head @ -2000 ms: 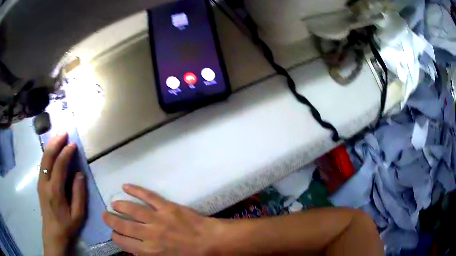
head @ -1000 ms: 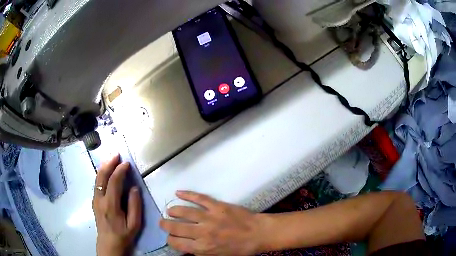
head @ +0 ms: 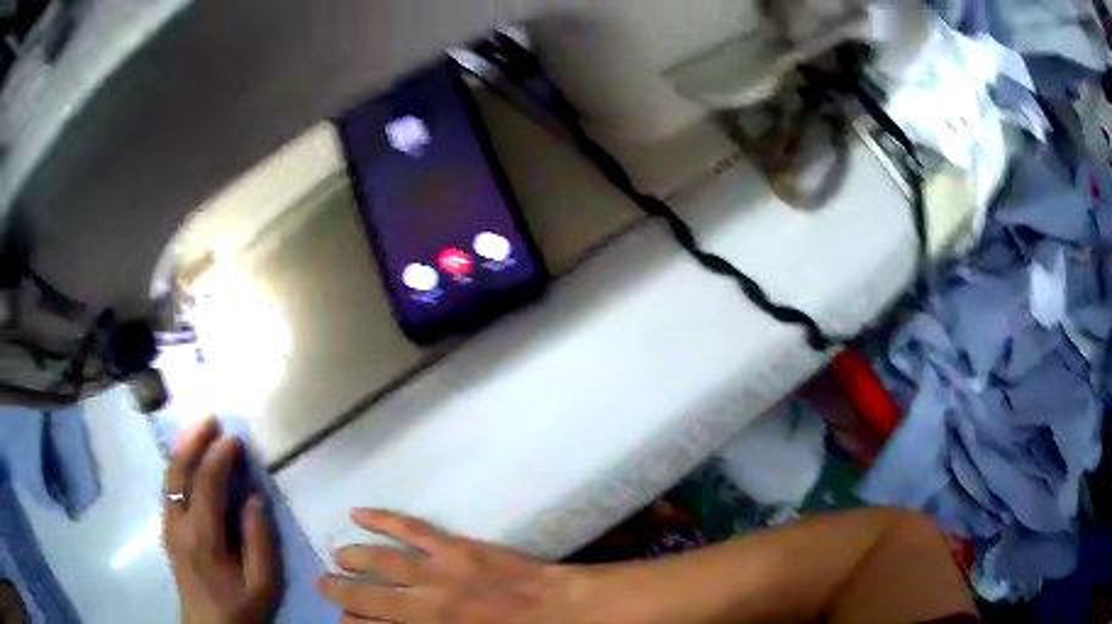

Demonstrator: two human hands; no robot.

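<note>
A light-blue band piece [head: 296, 555] lies on the machine table, its far end in the bright glow at the needle area [head: 195, 354]. My left hand [head: 220, 530], with a ring, rests flat on the band, fingertips just in front of the glow. My right hand [head: 433, 573] lies palm down at the band's right edge, fingers spread; its lower part is cut off by the bottom edge. Neither hand grips anything. The presser foot is lost in glare and blur.
The cream sewing machine arm [head: 110, 159] arches over the upper left. A black smartphone [head: 445, 201] with a purple call screen lies on the bed, a twisted black cable [head: 683, 232] beside it. Light-blue cloth pieces [head: 1000, 390] pile up at right, near a red object [head: 863, 396]. More light-blue cloth [head: 67, 457] lies left.
The camera view has shifted between frames, moving the whole scene. Both hands keep nearly the same place on and beside the band; no clear cloth movement shows.
</note>
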